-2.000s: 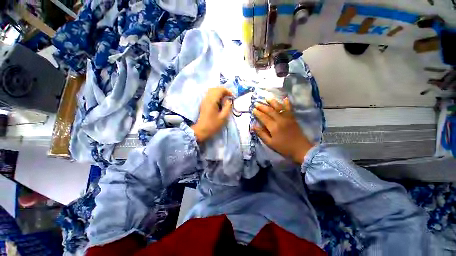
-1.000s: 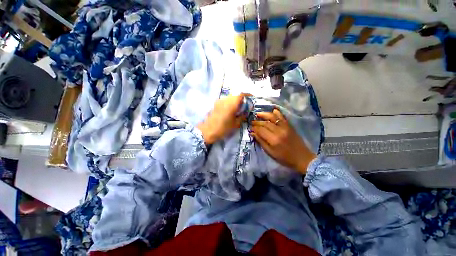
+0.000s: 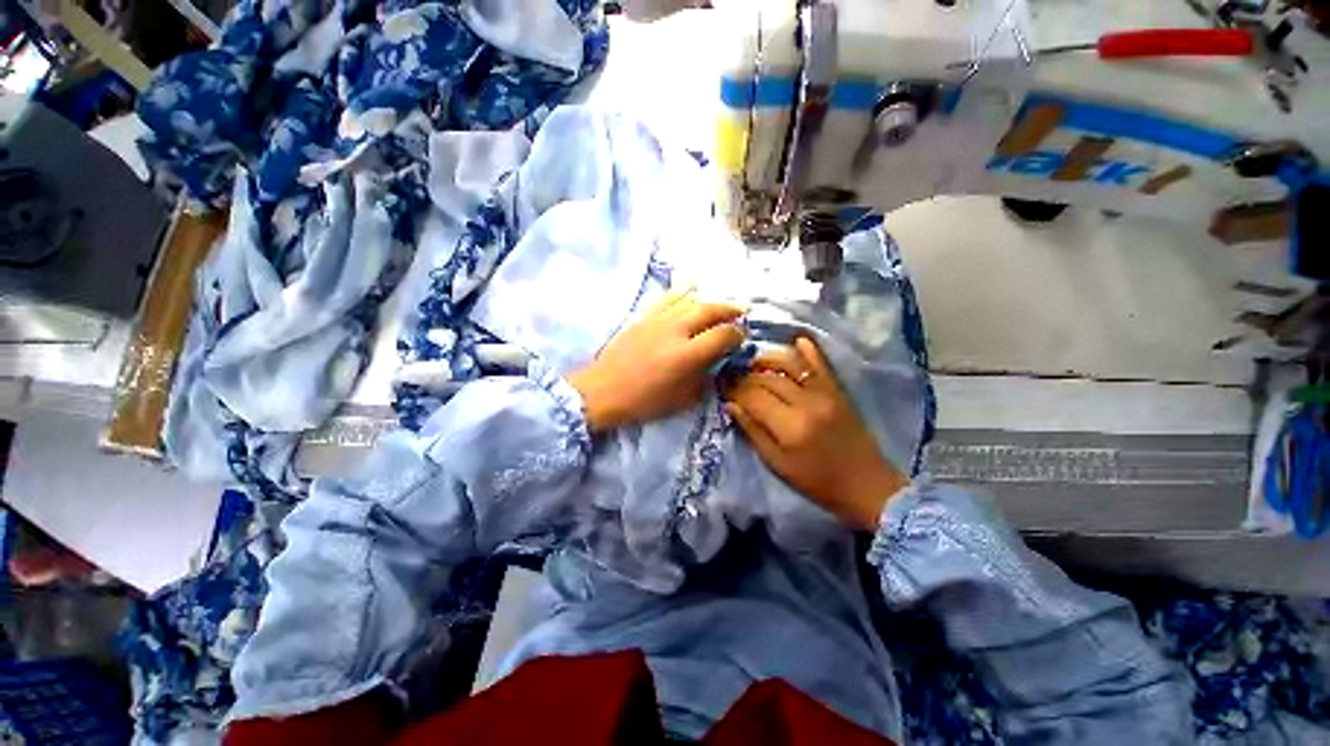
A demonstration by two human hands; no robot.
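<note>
The floral garment piece (image 3: 562, 277) lies mostly wrong side up, pale blue-white, left of and below the presser foot and needle (image 3: 761, 233). My left hand (image 3: 656, 364) pinches its seam (image 3: 741, 354) just in front of the foot. My right hand (image 3: 811, 426), with a ring on one finger, holds the same seam from the right, fingertips close to my left ones. A printed seam strip hangs below the hands toward my lap. The fingertips partly hide the pinched cloth.
The white sewing machine head (image 3: 1109, 153) spans the upper right, with a red-handled tool (image 3: 1174, 44) on it. A floral fabric bundle (image 3: 314, 131) is heaped at left. A grey motor-like housing (image 3: 73, 219) stands far left. Blue loops (image 3: 1298, 452) hang at the right edge.
Over two seconds my left hand has moved right to meet my right hand, and the gap between them has closed on the seam. The view has shifted, showing the red-handled tool.
</note>
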